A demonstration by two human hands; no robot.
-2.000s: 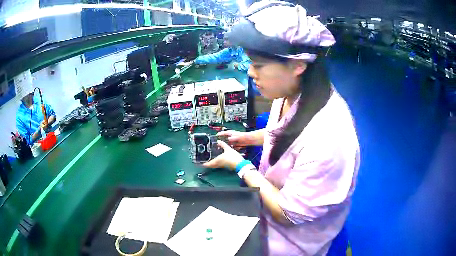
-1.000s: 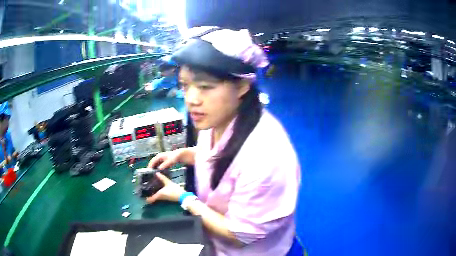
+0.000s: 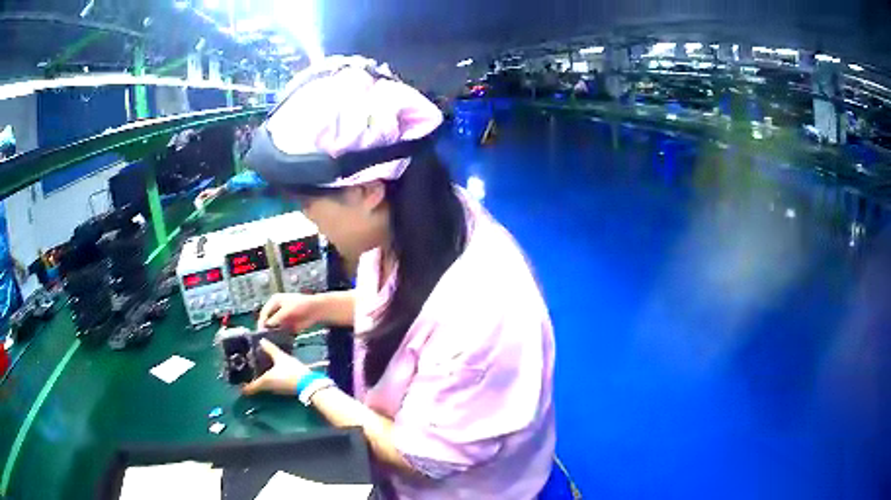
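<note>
Neither of my hands is in the picture. Nearest in front of me is a black tray (image 3: 293,447), cut off by the lower edge. Two white paper sheets (image 3: 171,480) lie in it. Beyond it, a neighbouring worker (image 3: 459,342) in a pink smock and cap holds a grey-black trail camera unit (image 3: 239,357) in both hands, its round lens ring showing. A blue wrist strap (image 3: 311,382) is on that worker's arm.
White power supplies (image 3: 252,269) with red digits stand behind the unit on the green bench (image 3: 117,410). Stacked black housing shells (image 3: 88,293) stand at left. A small white paper (image 3: 172,368) and tiny parts (image 3: 216,427) lie on the bench. Blue floor (image 3: 684,342) fills the right.
The view has turned right, so the bench and worker appear farther left. The worker's head, turned towards me a second ago, is now bent down over the unit. The tape roll has left the picture.
</note>
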